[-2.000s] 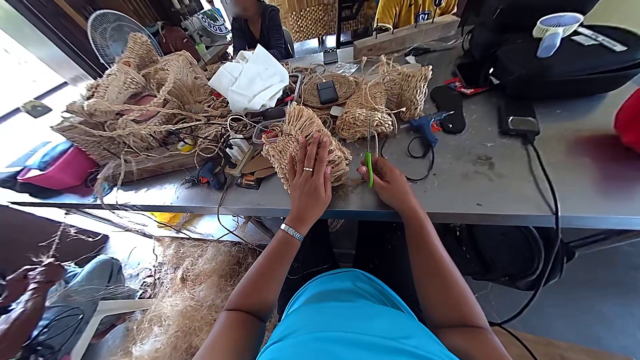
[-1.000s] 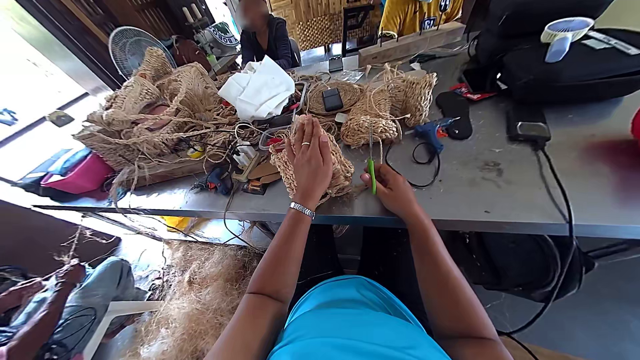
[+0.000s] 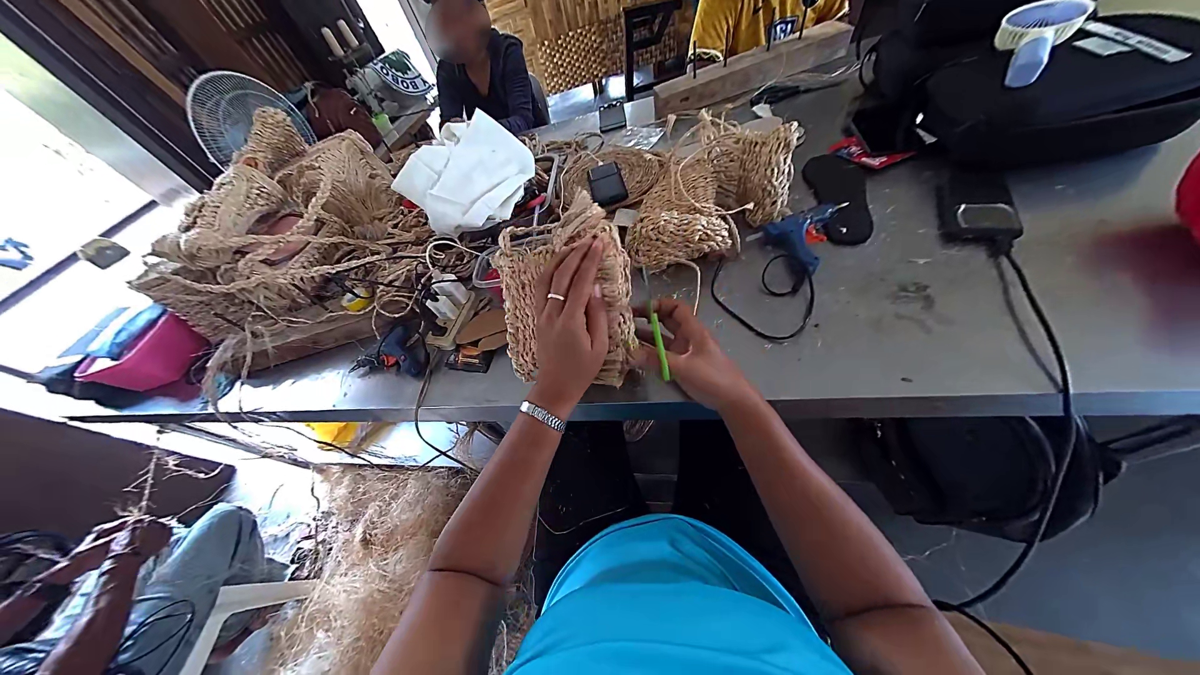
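A woven natural-fibre piece (image 3: 521, 300) stands near the table's front edge. My left hand (image 3: 574, 328) lies over it with the fingers close together and pointing away from me. At its right side my right hand (image 3: 694, 356) holds green-handled scissors (image 3: 660, 347), their blades pointing away; whether its fingers also touch the weave is unclear. Behind are more woven fibre pieces (image 3: 675, 216) and a round woven piece (image 3: 630, 173) with a small black object (image 3: 607, 185) on it. A blue glue gun (image 3: 795, 239) with its cord rests to the right.
A heap of woven fibre pieces (image 3: 309, 216) and a white cloth (image 3: 466, 173) occupy the left. A second glue gun (image 3: 403, 350) lies near the front edge. On the right are a black device with a cable (image 3: 980, 206) and a black case (image 3: 1059, 94). Two people sit beyond the table, another lower left.
The woven piece, lying flatter under my left hand before, now shows a taller, squarer face. My right hand keeps the scissors beside it.
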